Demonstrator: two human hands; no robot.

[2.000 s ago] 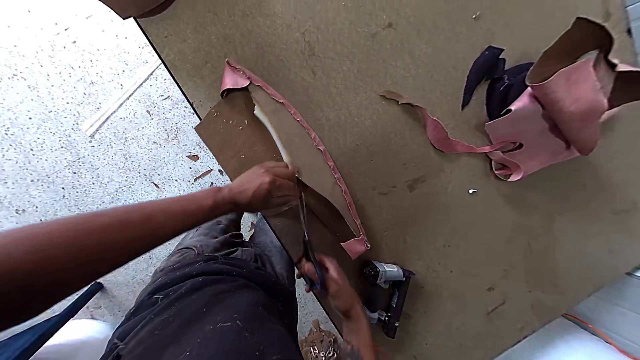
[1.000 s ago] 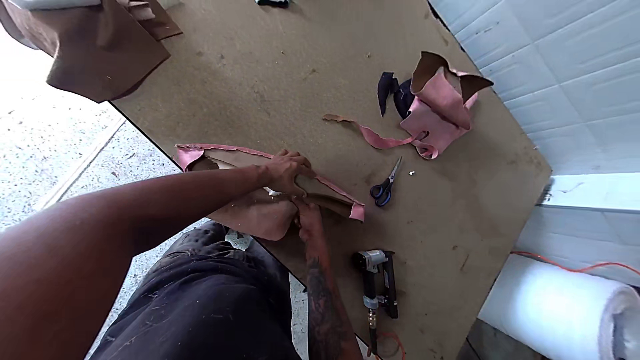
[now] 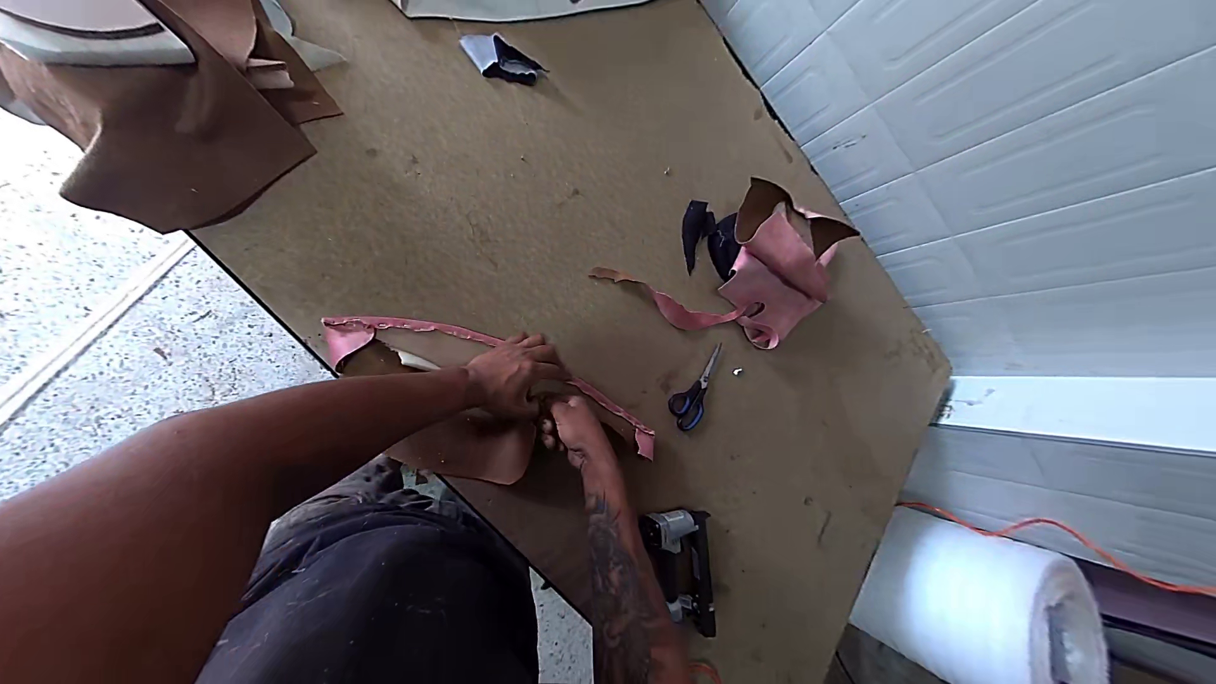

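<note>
A curved piece with a stapled pink leather edge (image 3: 437,328) lies at the near edge of the table, brown material (image 3: 475,451) hanging from it over the side. My left hand (image 3: 518,373) presses on the middle of the curve, its fingers bent over the edge. Just below it my right hand (image 3: 567,425) has its fingers curled on the brown material; what lies between them is partly hidden. Scissors with dark blue handles (image 3: 696,391) lie to the right of the hands. A pneumatic stapler (image 3: 686,570) rests beside my right forearm.
Pink leather scraps (image 3: 774,285) and dark scraps (image 3: 698,233) lie further back. Brown leather pieces (image 3: 190,142) overhang the left edge of the table (image 3: 532,209). A small dark and grey scrap (image 3: 502,59) is at the back. A white roll (image 3: 978,594) and an orange hose (image 3: 1083,541) are at right.
Two seconds ago my right hand held the scissors; they now lie on the table. Both hands have come together at the curved piece. The view has shifted widely.
</note>
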